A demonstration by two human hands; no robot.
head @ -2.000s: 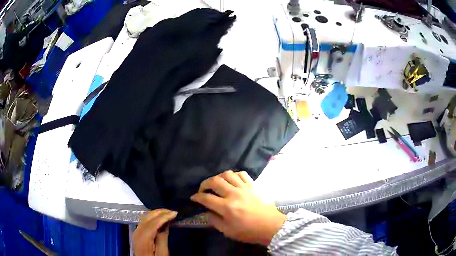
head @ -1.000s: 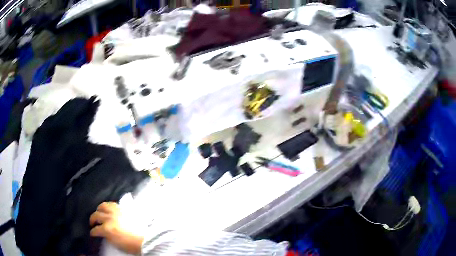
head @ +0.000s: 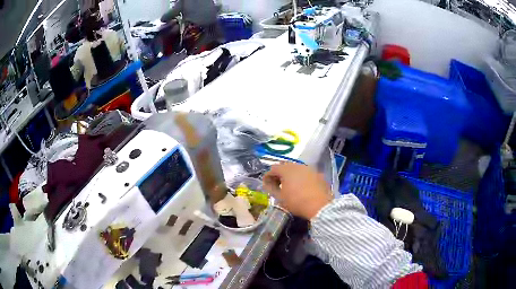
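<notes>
My right hand [head: 301, 189], in a striped sleeve, reaches over the table's right edge beside a small round bowl. Its fingers are curled, and I cannot tell whether they touch or hold anything. Scissors with one green and one yellow handle loop [head: 280, 143] lie just beyond the hand, next to crumpled clear plastic [head: 240, 141]. The bowl [head: 249, 227] holds yellow and pale items. My left hand is not in view. The black panels seen earlier are out of the picture.
The white sewing machine head [head: 121, 206] with its dark screen [head: 166, 178] fills the lower left. A phone-like black rectangle [head: 200, 246] and pink-blue snips [head: 192, 279] lie below it. Blue crates [head: 447, 211] and a blue stool [head: 405, 125] stand right. A person [head: 99, 51] sits far left.
The view has swung right, away from the black panels. My right hand has left the black cloth and moved to the bowl and scissors. My left hand, seen at first, is out of view.
</notes>
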